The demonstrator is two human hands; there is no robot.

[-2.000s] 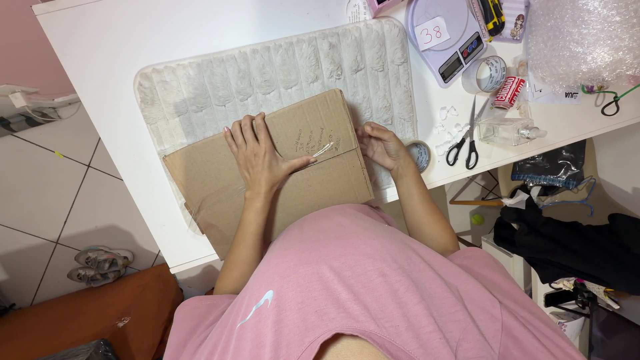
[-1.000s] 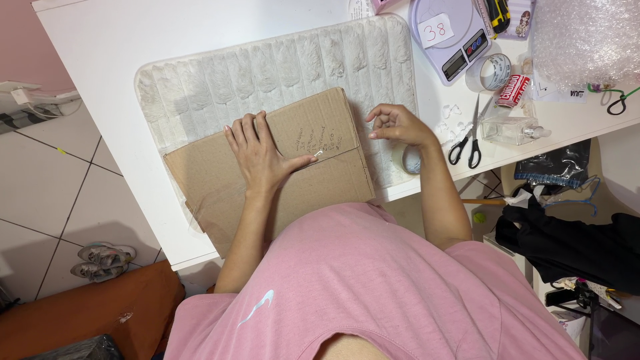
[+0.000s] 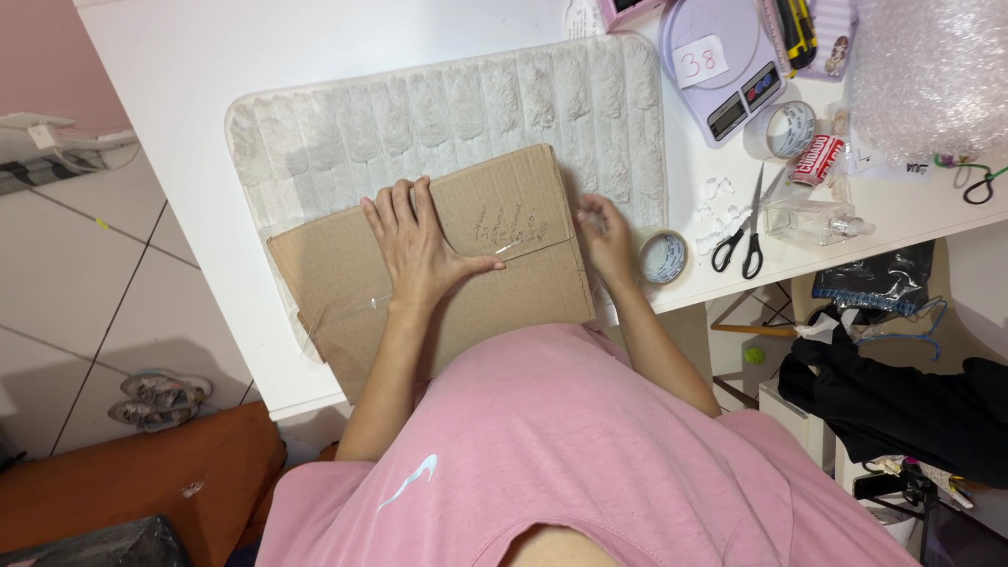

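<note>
A closed cardboard box (image 3: 504,189) with handwriting on top lies tilted across a pale ribbed plush mat (image 3: 441,102), its near side close to my body. Spread over its top is my left hand (image 3: 417,244), thumb pointing right along the seam between the flaps, where a short clear strip of tape shows by the thumb tip. My right hand (image 3: 606,236) is just beyond the box's right edge, fingers curled and slightly blurred; whether it holds anything is unclear. A roll of clear tape (image 3: 663,257) lies to the right of that hand.
Black-handled scissors (image 3: 744,232), torn white scraps, a clear pump bottle (image 3: 819,221), a red-printed label roll (image 3: 819,159) and another tape roll (image 3: 791,130) are at the right. Behind them are a lilac digital scale (image 3: 720,71), a yellow-black cutter (image 3: 791,31) and bubble wrap (image 3: 929,71).
My right hand has moved from the seam at the box's right side out over the mat, then back down beside the box's edge. My left hand has stayed on the box.
</note>
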